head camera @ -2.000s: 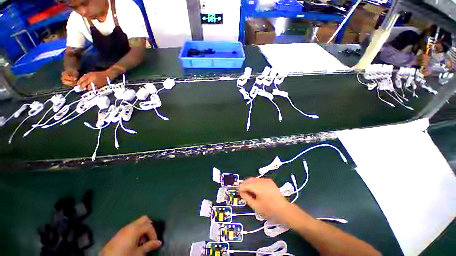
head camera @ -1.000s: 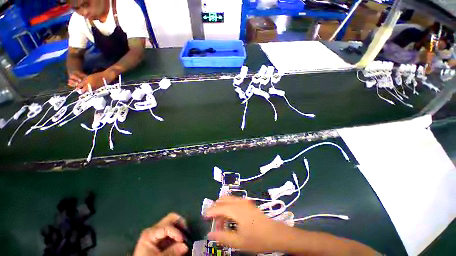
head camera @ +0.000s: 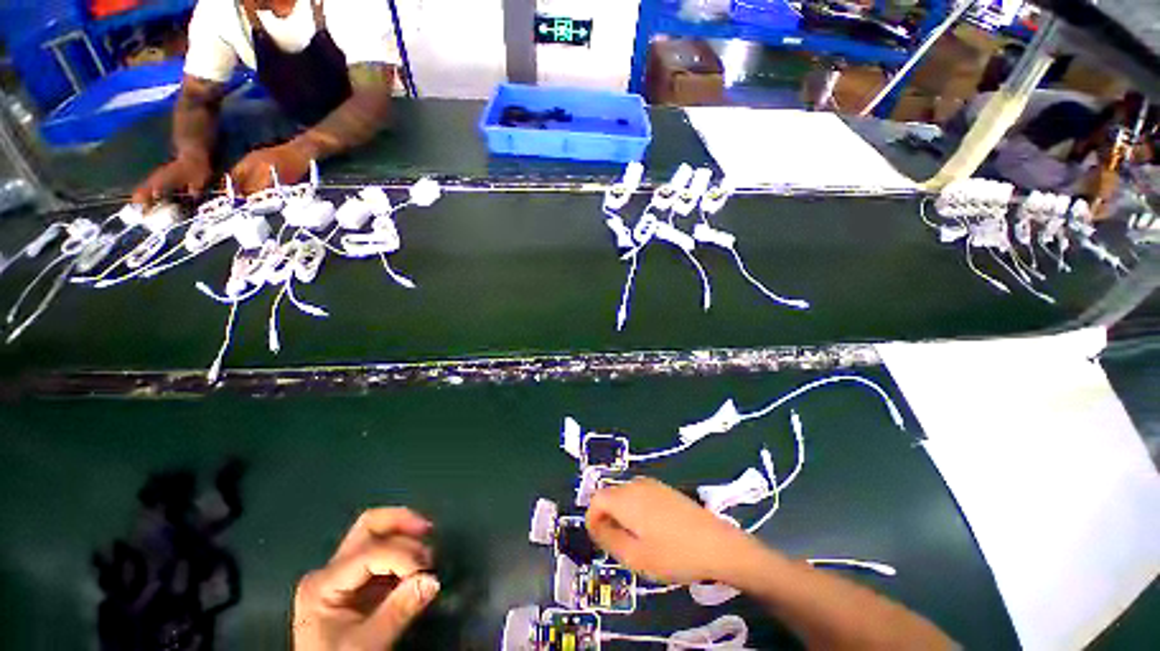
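Observation:
Several open white power adapters stand in a column on the near bench. The top adapter [head camera: 606, 452] shows a black inside. The second is mostly hidden behind my right hand [head camera: 655, 524]. The third holds a black insulating piece [head camera: 579, 539], with my right fingertips at its right edge; whether they grip it cannot be told. The fourth [head camera: 606, 588] and the bottom one [head camera: 569, 632] show bare boards with yellow parts. My left hand [head camera: 369, 579] is left of the column, thumb and fingers apart, with nothing visible in it. A pile of black insulating pieces [head camera: 165, 553] lies far left.
White cords [head camera: 846, 566] spread right of the adapters. A large white sheet [head camera: 1018, 471] covers the right side. Beyond the ledge [head camera: 445, 370], the belt carries clusters of white adapters [head camera: 299, 235]. A blue bin [head camera: 566, 123] and a person [head camera: 293, 76] are on the far side.
My left hand has moved left, away from the adapters. My right hand has shifted up and right. The third adapter, showing its yellow-parted board two seconds ago, now shows black. The view has shifted slightly.

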